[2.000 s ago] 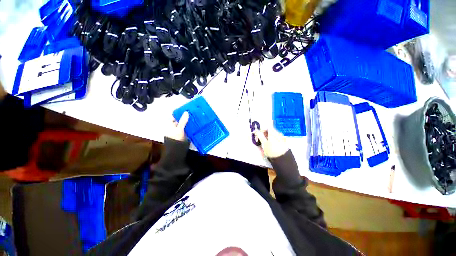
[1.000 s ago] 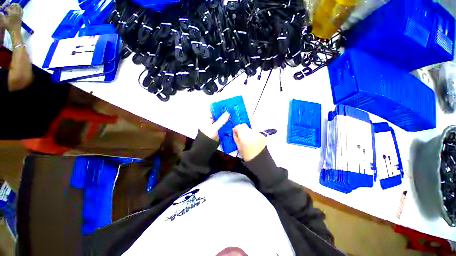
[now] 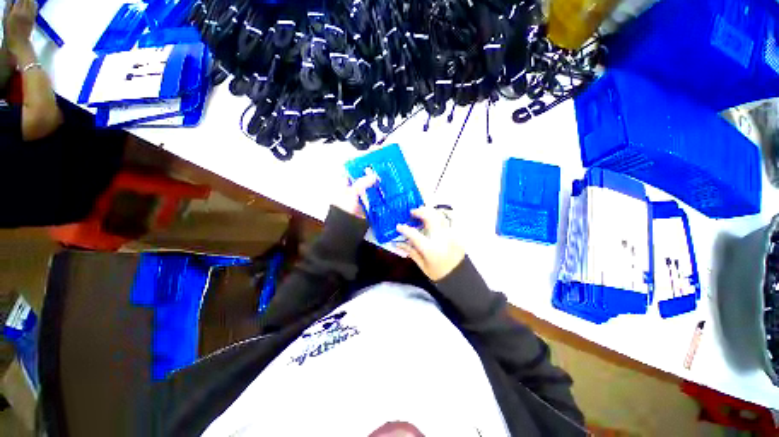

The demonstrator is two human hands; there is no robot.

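Note:
A blue retail package (image 3: 386, 189) is held in front of me over the table's front edge, its printed blue side up. My left hand (image 3: 359, 198) grips its left edge. My right hand (image 3: 431, 243) has its fingers at the package's lower right corner. A dark bit of cable (image 3: 442, 208) shows just above my right hand; most of it is hidden. Another blue package (image 3: 528, 200) lies flat to the right. The large black cable pile (image 3: 342, 68) is behind my hands.
Stacked packages with white fronts (image 3: 608, 243), another beside them (image 3: 674, 259), blue package blocks (image 3: 670, 141), a thin pinkish stick (image 3: 694, 345) and a grey tub (image 3: 741, 299) are at right. A yellow roll (image 3: 574, 19) is behind. A co-worker's arm (image 3: 38, 94) and white-fronted packages (image 3: 141, 77) are at left.
My left hand keeps hold of the blue package. My right hand, earlier apart with a coiled cable, came to the package and has now moved to its lower right corner. The view has shifted.

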